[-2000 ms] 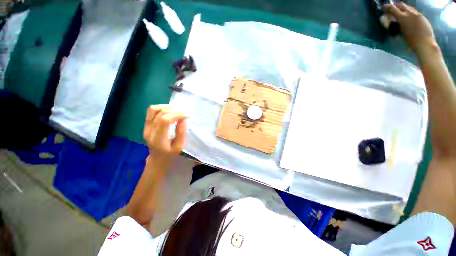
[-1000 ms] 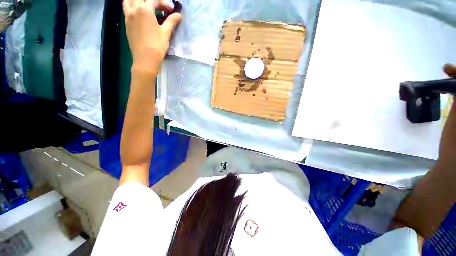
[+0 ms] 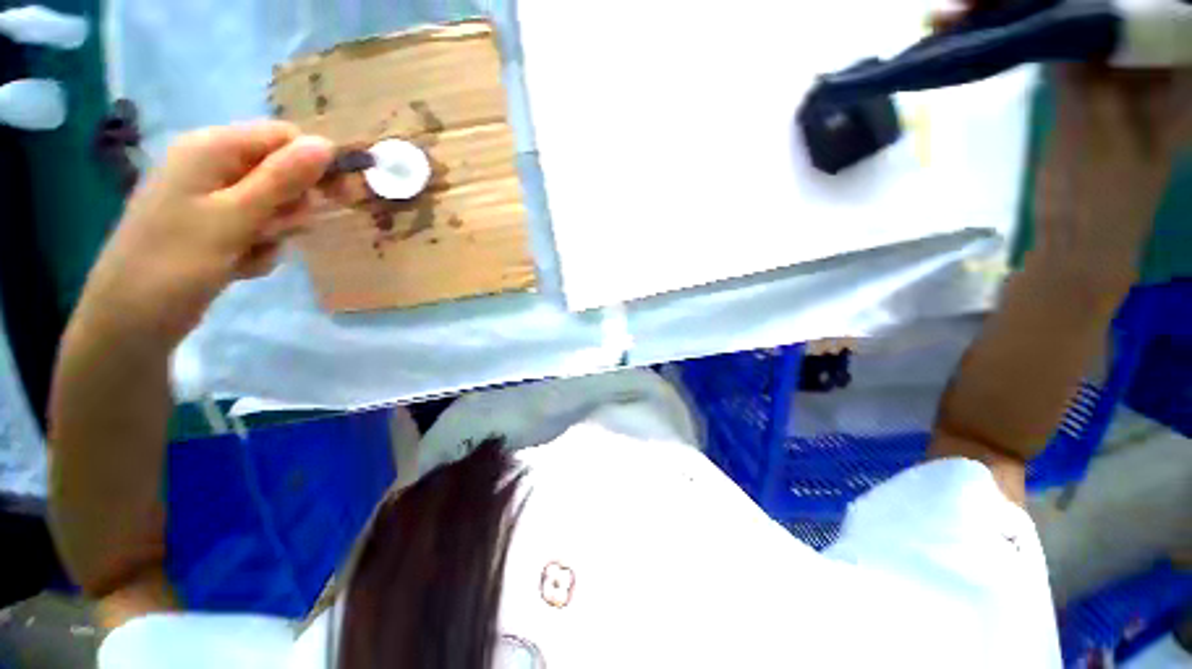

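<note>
My left hand pinches a small dark piece between thumb and fingers. The piece's tip is at the edge of the small white round dish, which sits on a stained cardboard square. My right hand is mostly hidden at the top right, behind the long black leg part that it holds. The part's narrow end is over the black block on the white board; whether they touch is unclear. The part's other end is pale and cut off by the frame's right side.
Loose dark pieces lie left of the cardboard. Two white bottles lie at the top left edge. Plastic sheeting covers the bench front. Blue crates stand below the bench edge, with another blue surface under the left forearm.
My left hand has moved from the loose pieces to the white dish, with a dark piece in it. My right hand has brought the leg part over the board. The view has shifted right.
</note>
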